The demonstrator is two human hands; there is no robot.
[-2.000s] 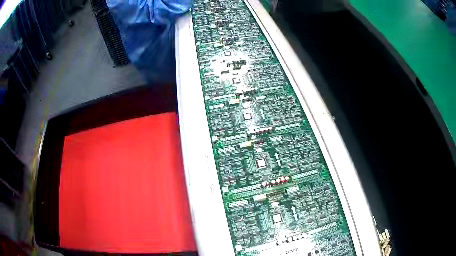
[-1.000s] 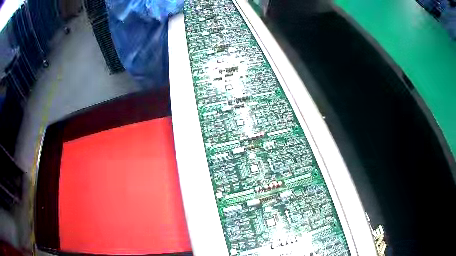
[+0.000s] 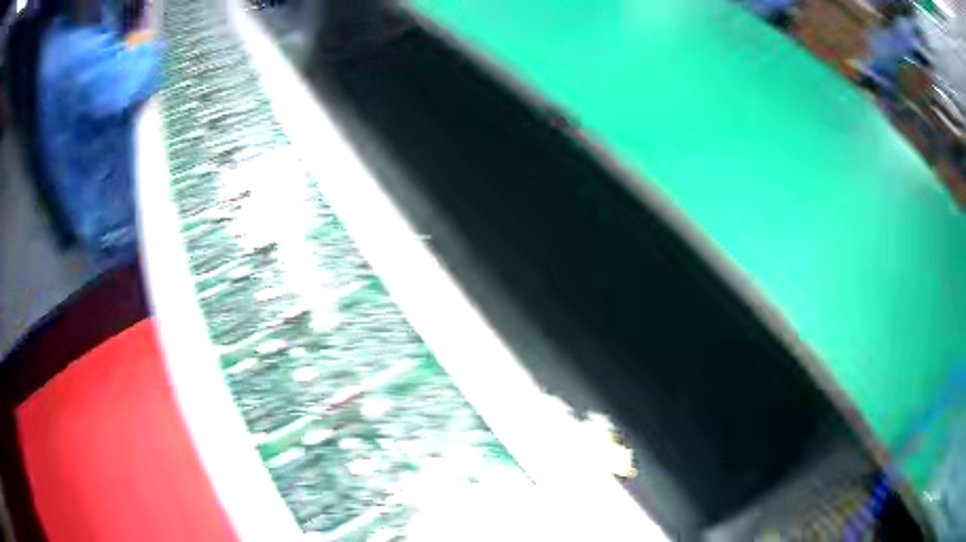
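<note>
A long strip of green circuit boards (image 3: pixel 344 397) lies between two white rails, the right one (image 3: pixel 424 302) and the left one (image 3: pixel 191 371). The boards are motion-blurred, with bright glare in places. A small heap of cream-white parts (image 3: pixel 604 443) lies at the right rail's outer edge. Neither my left hand nor my right hand is in the picture.
A red-surfaced, black-edged box (image 3: pixel 122 439) stands left of the line. A person in blue clothing (image 3: pixel 95 127) is at the upper left. A green-matted shelf (image 3: pixel 678 148) runs along the right, above a dark area. A blurred blue cord (image 3: pixel 871 503) shows at the lower right.
The view has swung to the right, so the boards, rails and red box sit further left. More green shelf shows, and the blue cord and more cream parts have come into view.
</note>
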